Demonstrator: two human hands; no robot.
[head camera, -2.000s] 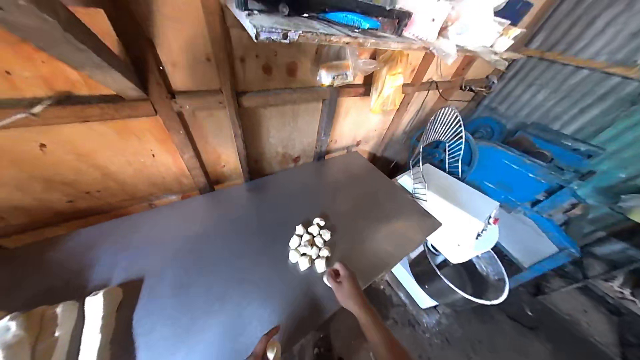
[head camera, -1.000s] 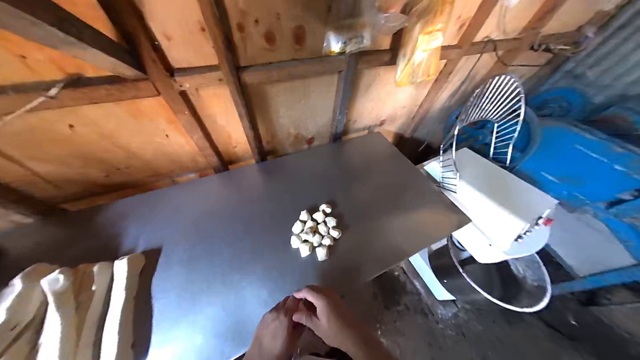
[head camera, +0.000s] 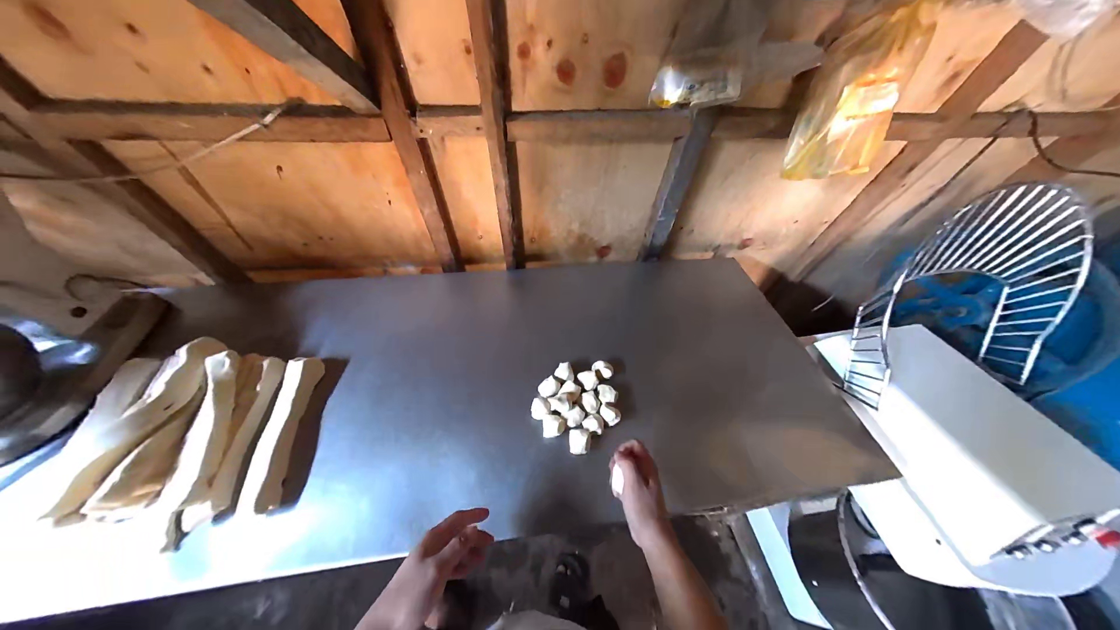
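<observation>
A cluster of small white dough pieces (head camera: 575, 404) lies on the grey metal tabletop (head camera: 420, 350), right of its middle. My right hand (head camera: 637, 477) is just below and to the right of the cluster, its fingers closed on a small white dough piece (head camera: 618, 480). My left hand (head camera: 451, 551) hovers by the front edge, thumb and fingers apart; its palm is partly hidden and nothing shows in it. Several long dough strips (head camera: 282, 436) lie side by side at the left of the table, some overlapping.
A white mixer (head camera: 989, 437) with a wire guard (head camera: 1015, 262) stands right of the table, its bowl below. Blue machinery (head camera: 1085, 394) is behind it. Plastic bags (head camera: 862, 96) hang before the wooden wall. A dark object (head camera: 26, 376) stands at the far left.
My hands were together at the front edge a second ago and are now apart, the right one nearer the cluster with a dough piece. The view has shifted.
</observation>
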